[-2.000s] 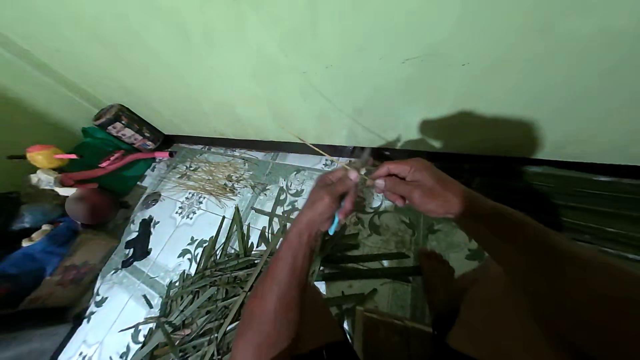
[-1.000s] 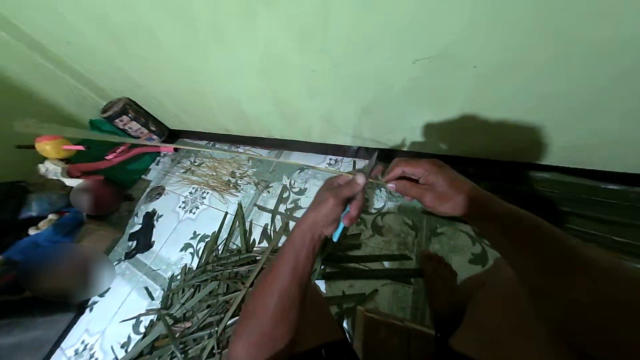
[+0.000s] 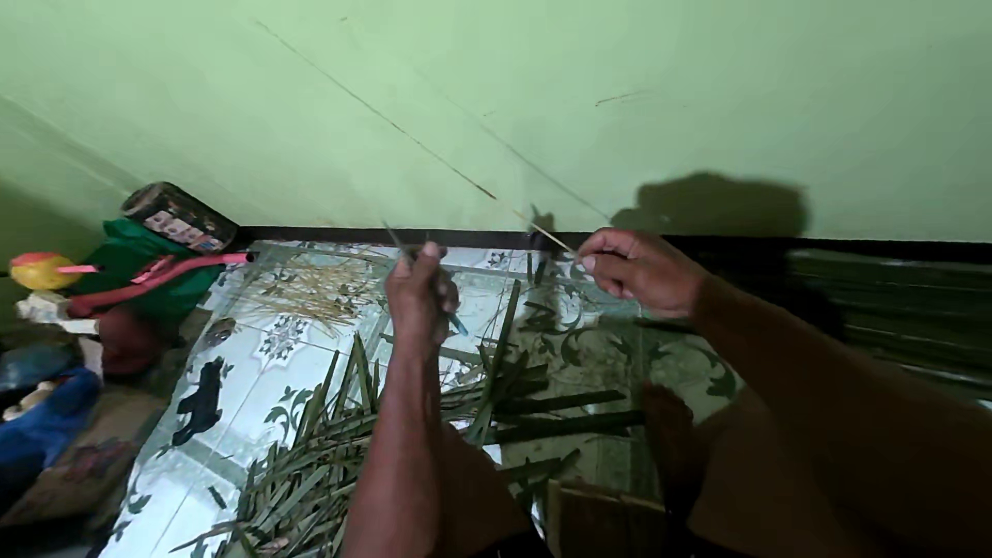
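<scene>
My left hand (image 3: pixel 421 291) is closed around a knife with a light-blue handle (image 3: pixel 458 323); its narrow blade (image 3: pixel 397 239) points up past my thumb. To its right, my right hand (image 3: pixel 639 271) pinches the lower end of a long thin strip (image 3: pixel 442 159), which looks like a split plant rib and slants up to the left in front of the green wall. The two hands are apart. Below and left of them lies a heap of flat green-brown strips (image 3: pixel 310 473). Beyond it, many thin pale sticks (image 3: pixel 310 291) are spread on the tiles.
Patterned floor tiles (image 3: pixel 244 364) meet the green wall (image 3: pixel 496 77). At the left are a dark cylindrical container (image 3: pixel 180 217), a green bag (image 3: pixel 128 271), a red-pink curved object (image 3: pixel 159 280) and a black item (image 3: pixel 203 401). A wooden piece (image 3: pixel 604 504) is near my legs.
My hands were close together at the strip and the knife; now they are apart, the left one further left. The strip extended left along the wall base one second ago and now slants upward.
</scene>
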